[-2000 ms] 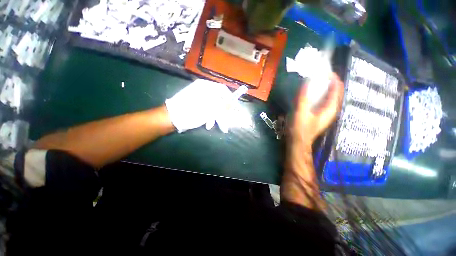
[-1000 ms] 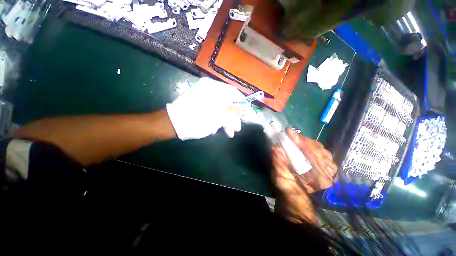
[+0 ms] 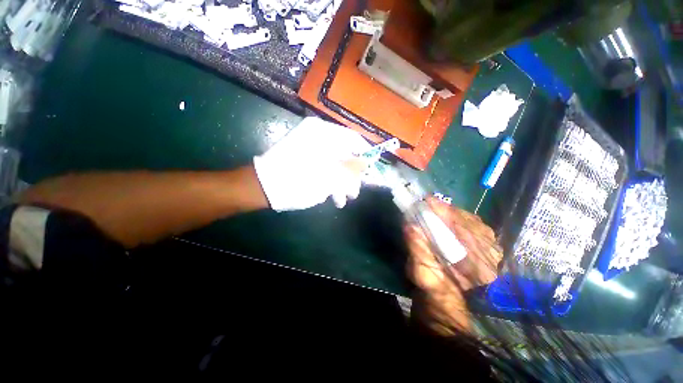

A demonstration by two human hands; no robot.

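My left hand (image 3: 311, 164), in a white glove, holds a white plastic housing (image 3: 386, 147) whose holed end sticks out past the fingertips, just below the orange press fixture (image 3: 374, 97). My bare right hand (image 3: 453, 243) holds a translucent squeeze bottle (image 3: 436, 228), its nozzle pointing up and left to the housing. Whether the tip touches the housing is too blurred to tell. A pale rectangular fixture nest (image 3: 393, 69) sits on the orange fixture. Small parts (image 3: 442, 198) show partly behind my right hand.
A dark tray with loose white housings (image 3: 232, 36) is at the upper left. The olive-green press head (image 3: 517, 26) is above the fixture. A crumpled white wipe (image 3: 493, 111), a blue tube (image 3: 497, 162), a tray of small rows (image 3: 565, 213) and a blue parts bin (image 3: 639, 224) are right.
The right hand has brought the bottle from beside the wipe down and left to the housing in the gloved hand. The wipe and blue tube are now uncovered. The last second shows little movement.
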